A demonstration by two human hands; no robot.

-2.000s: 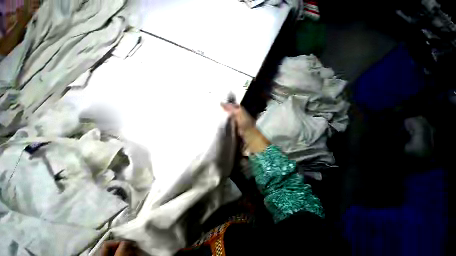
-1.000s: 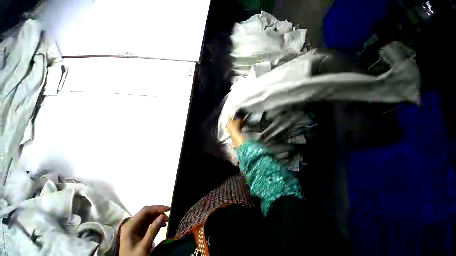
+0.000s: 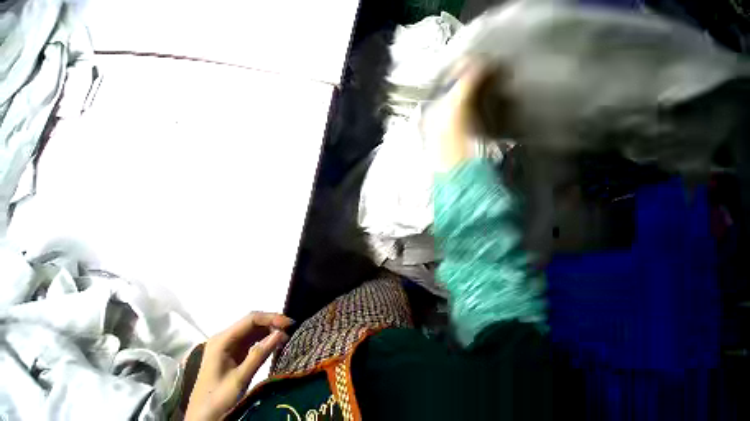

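Note:
A pale garment (image 3: 608,78) is stretched out and blurred at the upper right, above the garment pile (image 3: 400,177) beside the table. My right hand (image 3: 470,103), in a green patterned sleeve cover, is blurred and holds this garment at its left end. My left hand (image 3: 238,362) rests at the table's near right edge, fingers loosely curled with thumb and fingertips close, with no cloth seen in it. No snips can be made out.
The white table (image 3: 189,181) has a dark joint line across it. Crumpled pale garments (image 3: 74,337) lie at its near left, and more cloth (image 3: 29,90) at its far left. Blue objects (image 3: 633,288) stand at the right. My dark apron (image 3: 411,370) shows at the bottom.
My right hand has carried the garment off the table to the right, over the pile, and has since moved higher with it. My left hand has let go of cloth and lies near the table edge.

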